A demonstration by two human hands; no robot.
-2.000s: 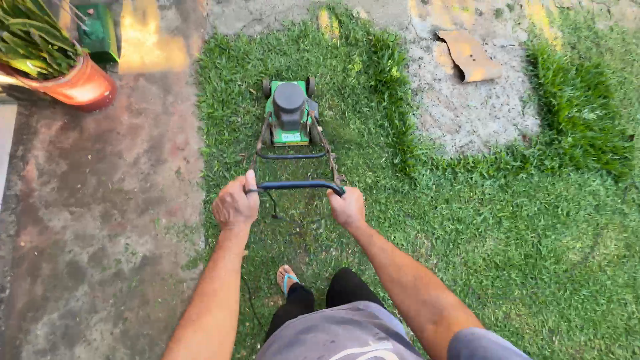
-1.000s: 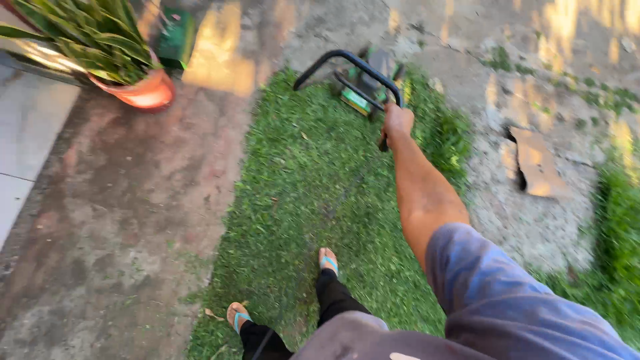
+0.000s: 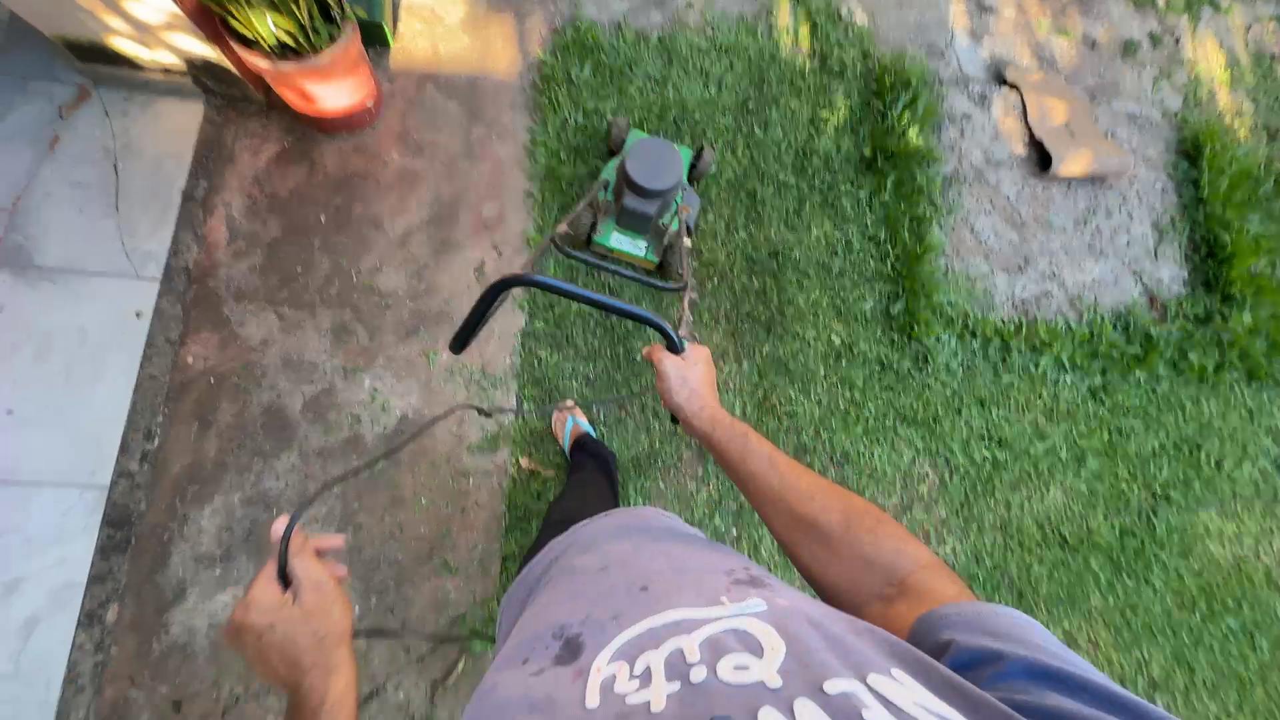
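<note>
A green lawn mower [image 3: 640,205] with a dark grey motor cover stands on the grass, beside the concrete edge. Its black U-shaped handlebar [image 3: 590,292] reaches back toward me. My right hand [image 3: 688,385] is closed around the right end of the bar, while the bar's left end is free. At the lower left, over the concrete, my left hand [image 3: 300,620] holds a dark power cord [image 3: 365,465] between thumb and fingers. The cord runs from there toward my sandalled foot [image 3: 572,425] and on across the grass.
Left of the lawn [image 3: 1000,480] lies a stained concrete strip [image 3: 340,250], bordered by pale tiles [image 3: 70,370]. An orange plant pot [image 3: 320,80] stands at its top. At upper right, a curled brown piece of sheet [image 3: 1070,125] rests on a bare concrete patch [image 3: 1060,240].
Two seconds ago both hands were on the handlebar; one second ago the left hand was out of view. Now it is at the lower left, holding the cord. The right hand has stayed on the bar.
</note>
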